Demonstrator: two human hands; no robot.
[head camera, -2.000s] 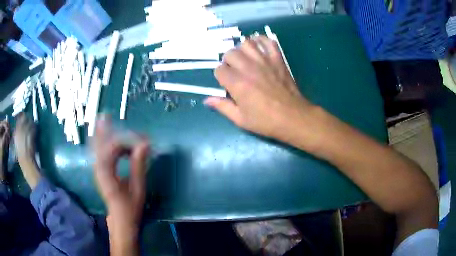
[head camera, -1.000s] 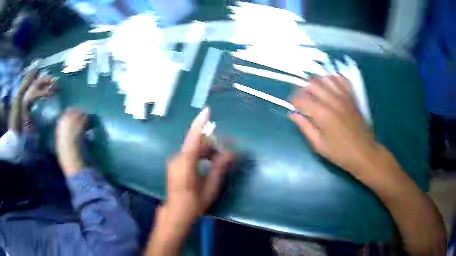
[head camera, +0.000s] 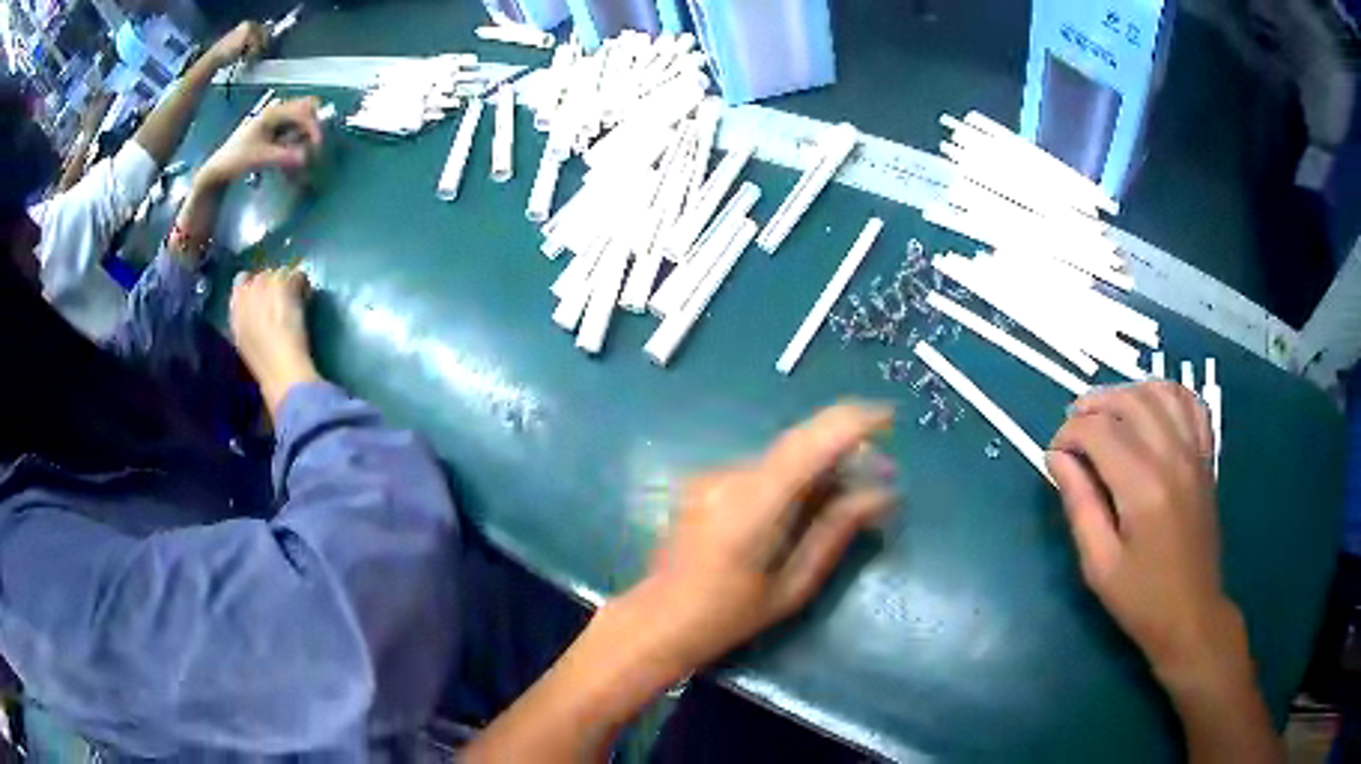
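My left hand (head camera: 776, 523) is blurred above the front of the green bench (head camera: 493, 403); its thumb and fingers are close together, and whether they hold anything cannot be told. My right hand (head camera: 1149, 493) rests palm down at the right, its fingertips by the ends of white sticks; its grip is hidden. One slim white stick (head camera: 987, 411) runs from the small springs toward my right thumb. More white sticks (head camera: 1030, 239) lie stacked at the back right. Small dark and silvery springs (head camera: 896, 299) lie loose left of them. Thicker white tubes (head camera: 642, 194) are heaped at the centre.
A person in a blue-grey jacket (head camera: 224, 552) sits at the left, hands over the bench. Another person's pale sleeve (head camera: 97, 217) shows beyond. Light blue and white boxes (head camera: 1097, 90) stand behind the pale metal rail (head camera: 896, 172). A single white stick (head camera: 830, 296) lies between tubes and springs.
The view has swung left, showing more of the neighbour. My left hand now appears nearer the springs and my right hand. My right hand stays by the stick ends.
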